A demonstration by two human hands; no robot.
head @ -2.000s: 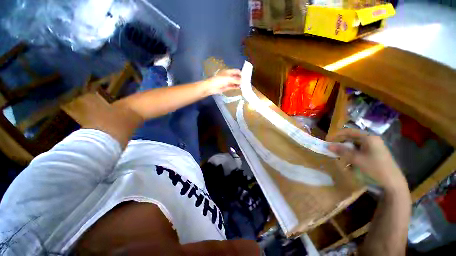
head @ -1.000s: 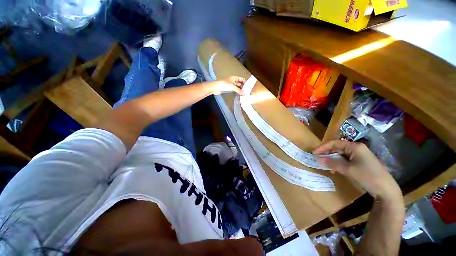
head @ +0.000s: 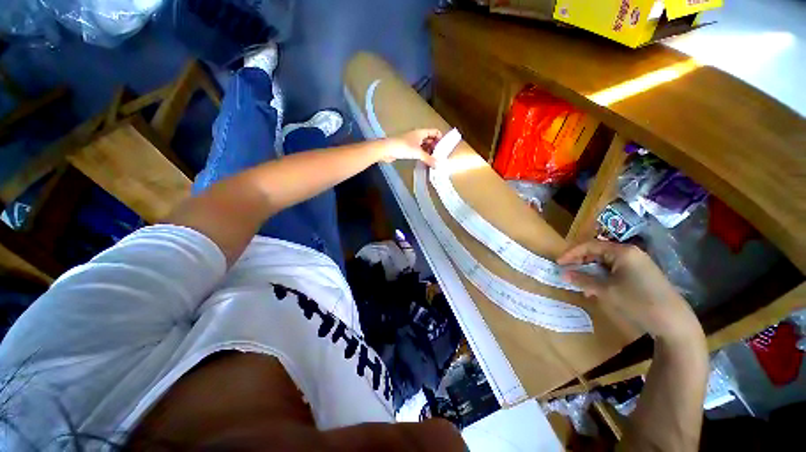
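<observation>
A brown paper roll (head: 530, 353) leans beside my legs. A curved white pattern strip (head: 495, 240) with printed lines lies over it, held at both ends. My left hand (head: 415, 146) pinches its far end, where the tip sticks up. My right hand (head: 619, 278) pinches its near end between thumb and fingers. A second curved strip (head: 504, 293) lies on the roll just left of it, its far end partly beside my left hand. A straight white strip (head: 460, 327) runs along the roll's left edge. A shorter curved piece (head: 372, 106) shows near the far end.
A wooden shelf unit (head: 530, 48) stands on the right, with an orange-red bag (head: 539, 137) and plastic packs inside and a yellow box (head: 610, 18) on top. A wooden stool (head: 128, 168) is at left. Dark fabric (head: 411, 340) lies between my lap and the roll.
Compared with two seconds ago, the held strip has come down from above the roll to lie close along it, beside the second strip. Both hands still hold its ends.
</observation>
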